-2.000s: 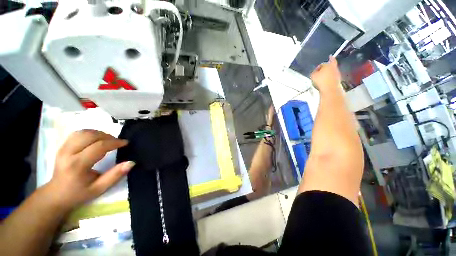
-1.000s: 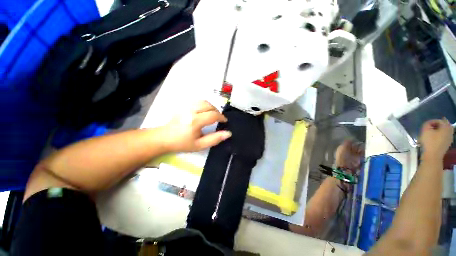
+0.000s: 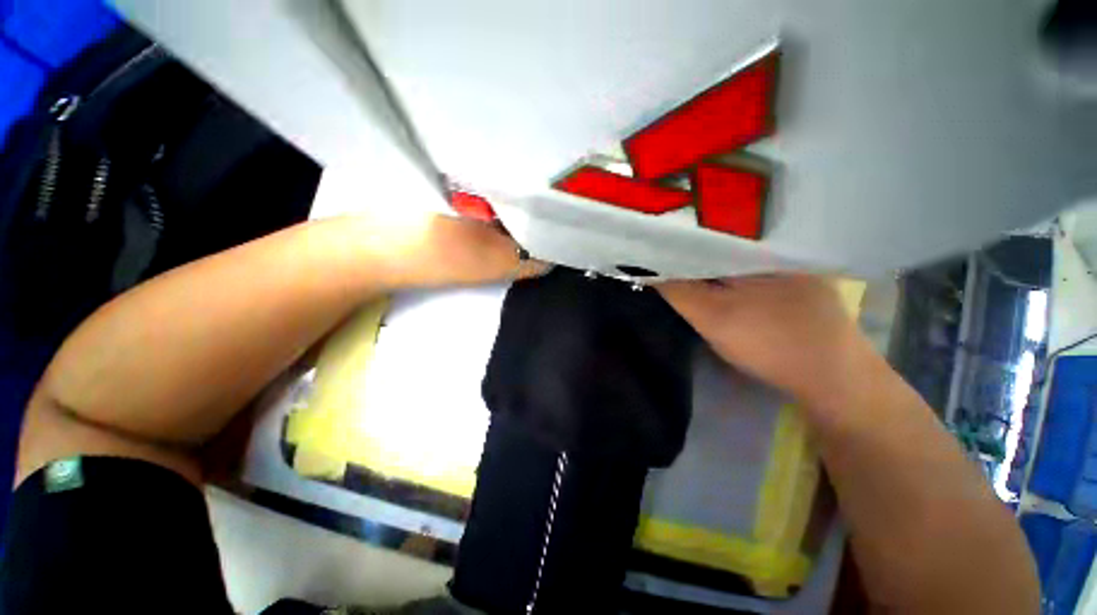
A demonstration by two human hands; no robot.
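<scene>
The black strap piece (image 3: 589, 360) lies on the pale sewing plate, its far end under the white sewing machine head (image 3: 505, 108). A silvery zipper line (image 3: 550, 529) runs down its near part, below a rounded black bulge. My left hand (image 3: 463, 252) is at the strap's far left edge, its fingertips partly hidden by the machine head. My right hand (image 3: 758, 318) is at the strap's far right side, its fingers also mostly hidden under the head. Whether either hand grips the fabric cannot be seen.
Yellow tape (image 3: 722, 553) frames the pale plate. Stacked black straps with silvery zippers (image 3: 132, 180) lie at the left, beside part of a blue tote (image 3: 30, 48). Blue bins (image 3: 1065, 433) stand at the right edge. The machine head hangs low and close over the work.
My view has moved much closer to the machine head. My right hand has come from the far right to the strap's far end. My left hand has moved forward along the strap's edge.
</scene>
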